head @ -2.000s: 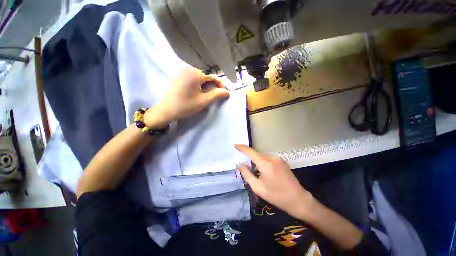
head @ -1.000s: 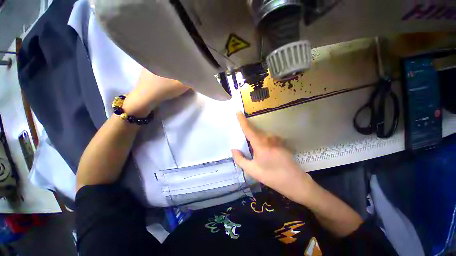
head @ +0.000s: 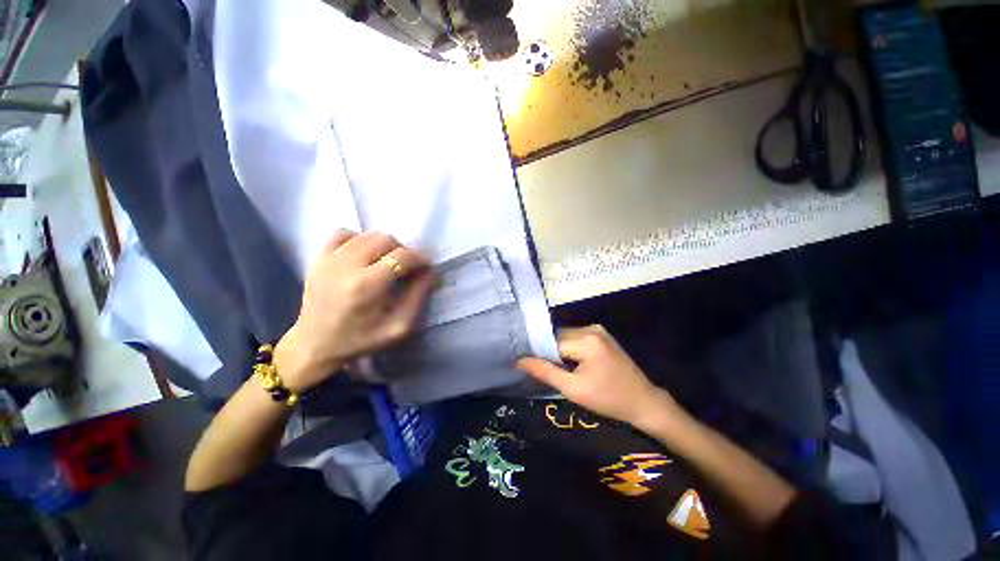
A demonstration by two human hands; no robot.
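Note:
A light grey-blue garment panel (head: 417, 164) lies under the machine's needle area (head: 474, 55) and runs down over the table's front edge. A grey patch pocket (head: 472, 318) with a paler band is on its lower part. A dark panel (head: 165, 164) lies along its left side. My left hand (head: 367, 296) is on the pocket's left part, fingers bent together; whether it pinches cloth is hard to tell. My right hand (head: 592, 373) pinches the panel's right edge beside the pocket, thumb on top.
Black scissors (head: 814, 132) and a dark smartphone (head: 921, 121) lie right of the needle area. A printed ruler (head: 702, 236) runs along the table's front edge. A blue crate (head: 404, 430) is by my lap, a red one (head: 104, 449) lower left. A metal machine part (head: 38, 318) is at left.
The view has tilted down, so the machine head is mostly out of the picture. My left hand has come back from the needle area to the pocket. My right hand has moved down the panel's right edge.

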